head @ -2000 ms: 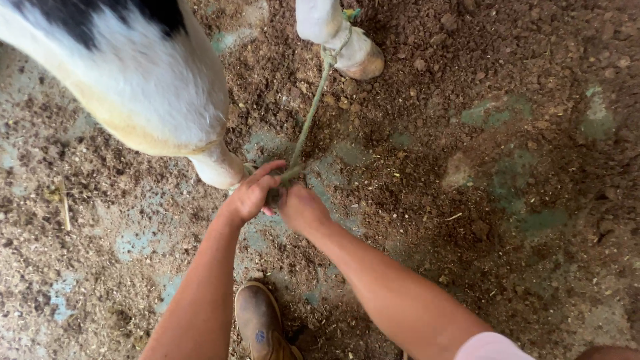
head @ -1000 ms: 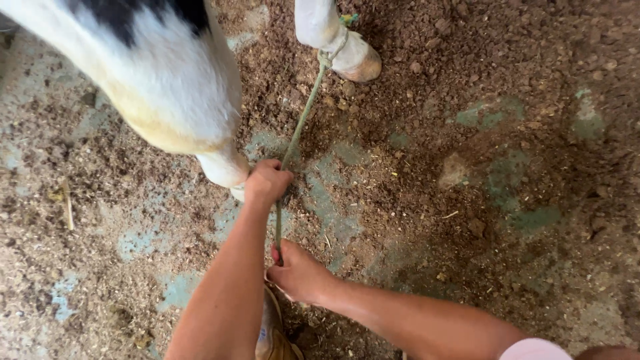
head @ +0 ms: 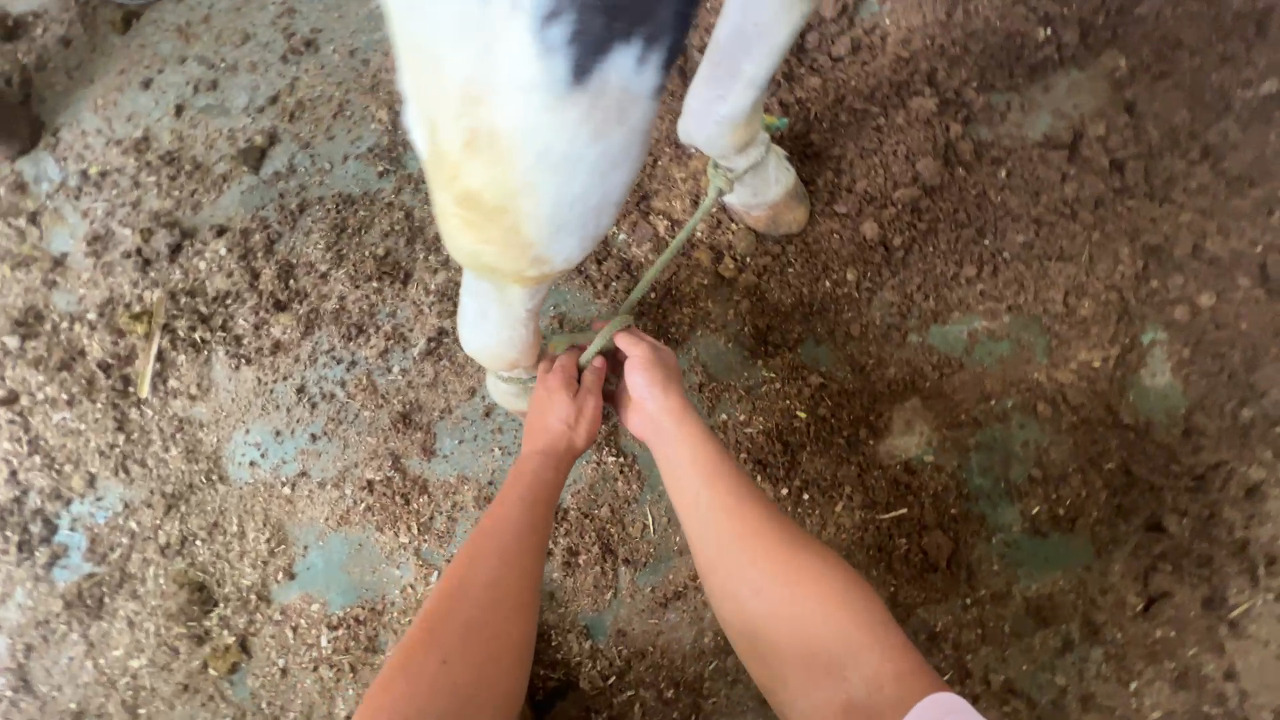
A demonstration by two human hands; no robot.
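Observation:
A green rope point(head: 665, 258) runs from a loop around the lower part of one white leg point(head: 745, 75) of a black-and-white animal, probably a cow, down to my hands. The other leg point(head: 500, 320) stands close beside my left hand, with rope around it just above the hoof. My left hand point(head: 567, 405) grips the rope, thumb and fingers near a knot or crossing. On the right of that crossing, my right hand point(head: 645, 380) is curled against the rope; its fingertips are partly hidden, so what it holds is unclear.
Loose brown bedding or soil covers the floor point(head: 340, 570), with worn blue-green patches showing through. The hoof point(head: 775, 205) of the roped leg rests at upper right of my hands. A piece of straw point(head: 152, 345) lies at left.
My right hand has moved from lower down the rope, near the boot, up beside my left hand. The boot seen earlier is out of view. The view has shifted.

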